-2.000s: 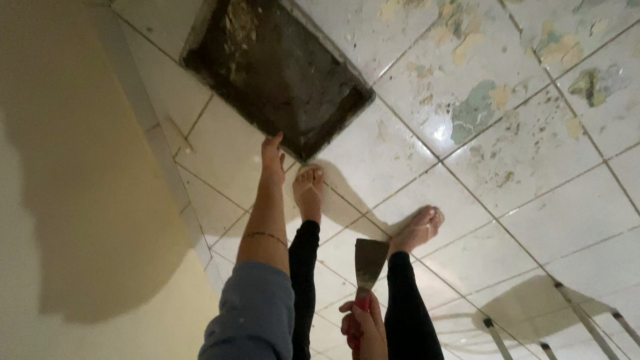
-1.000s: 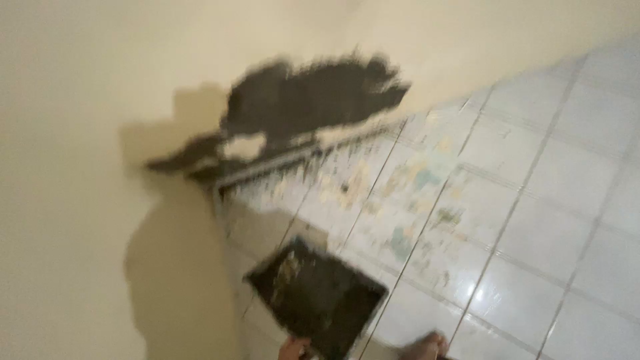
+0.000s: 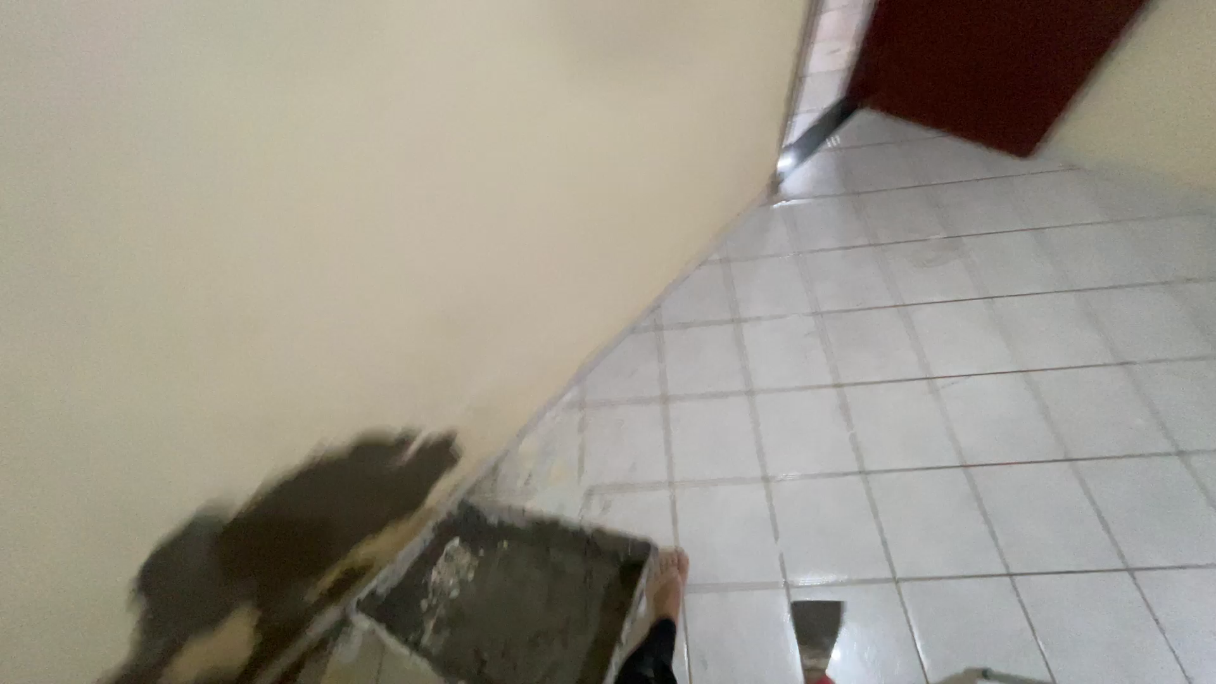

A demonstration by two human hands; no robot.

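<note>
Low in the picture, a shallow mortar tray (image 3: 537, 598) with grey residue and pale crumbs inside lies on the floor against the wall. Beside its right edge is a bare foot (image 3: 669, 570) below a black trouser leg. A putty knife (image 3: 817, 623) points up from the bottom edge, its metal blade and a bit of red handle visible; the hand on it is out of frame. Neither of my hands shows. A dark grey patch of mortar (image 3: 332, 508) covers the lower part of the cream wall, left of the tray.
The cream wall (image 3: 380, 218) meets the white tiled floor (image 3: 912, 418) along a diagonal line. A dark red door (image 3: 988, 66) stands by a doorway at the top right. Part of a pale object (image 3: 993, 675) shows at the bottom right edge.
The view has swung towards the door. The tray now lies against the wall beside the dark patch; before, it was on the tiles farther out with my left hand at its corner.
</note>
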